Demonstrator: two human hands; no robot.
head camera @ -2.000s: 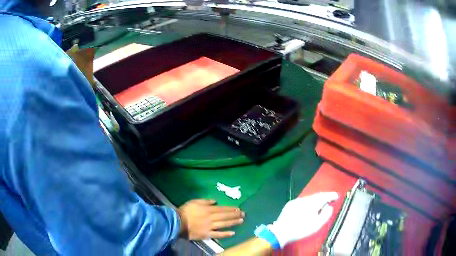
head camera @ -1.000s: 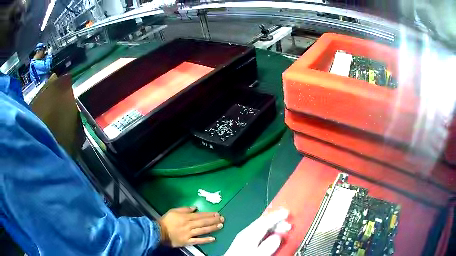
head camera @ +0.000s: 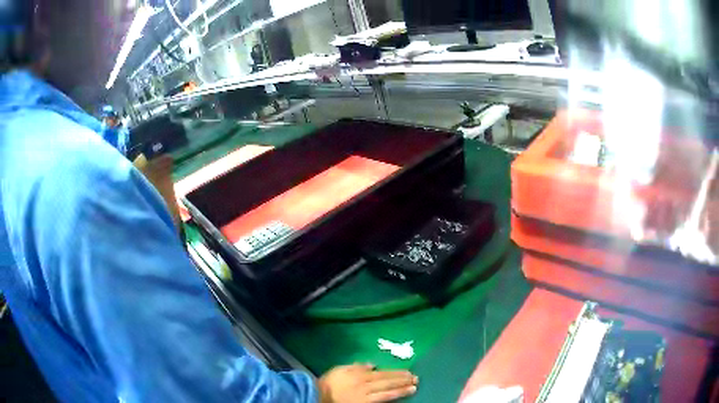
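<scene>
A circuit board point(head camera: 631, 364) lies component side up on the red mat point(head camera: 516, 346) at the lower right. A silver-white heat sink point(head camera: 574, 358) runs along its left edge. My left hand point(head camera: 493, 395), in a white glove, shows only as a small bright piece at the bottom edge, left of the board. It is cut off, so its fingers cannot be read. My right hand is not in view.
Another person's blue sleeve point(head camera: 134, 275) and bare hand point(head camera: 366, 386) are at left. A white scrap point(head camera: 396, 348), black screw tray point(head camera: 430, 250) and black tote point(head camera: 315, 268) lie beyond. Red foam trays point(head camera: 615, 275) stand at right, partly under glare.
The view has swung, first left, then back and upward. My gloved hand, fully seen at first, is now mostly below the frame. The other person's hand stays flat on the green surface.
</scene>
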